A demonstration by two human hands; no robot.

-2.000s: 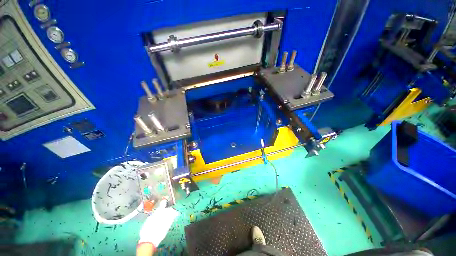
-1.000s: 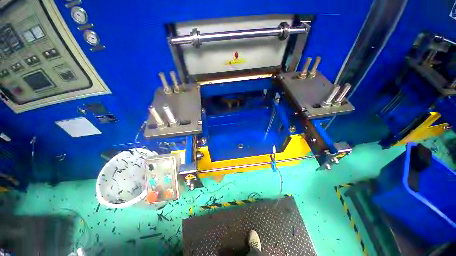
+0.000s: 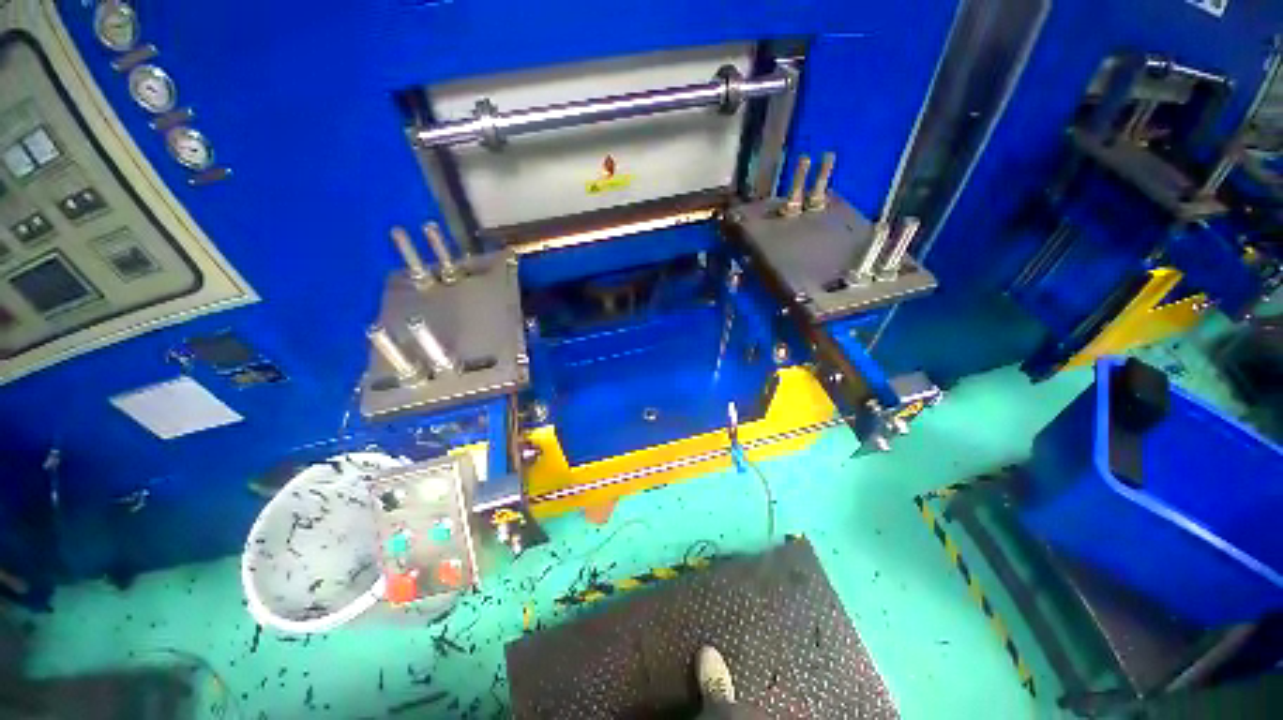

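Neither of my hands is in the picture. The blue moulding press (image 3: 324, 85) stands in front of me, with its yellow lower frame (image 3: 633, 471). Steel side plates with upright pins flank its opening, one on the left (image 3: 471, 331) and one on the right (image 3: 830, 253). A steel bar (image 3: 605, 113) crosses a pale panel above the opening. The press button box (image 3: 426, 532), with red and green buttons, sits at the left front, beside and partly over the white scrap bucket (image 3: 313, 542), which holds black trimmings.
The cream control panel (image 3: 106, 253) and round gauges are at the upper left. A chequered plate (image 3: 605, 675) lies underfoot, with one shoe (image 3: 713, 672) on it. A blue tote (image 3: 1076, 492) with a black piece stands at the right. Black scraps litter the green floor (image 3: 886, 492).
The white-gloved hand at the button box two seconds ago has left the picture. The view swung and came back near its first angle. The press looks unchanged.
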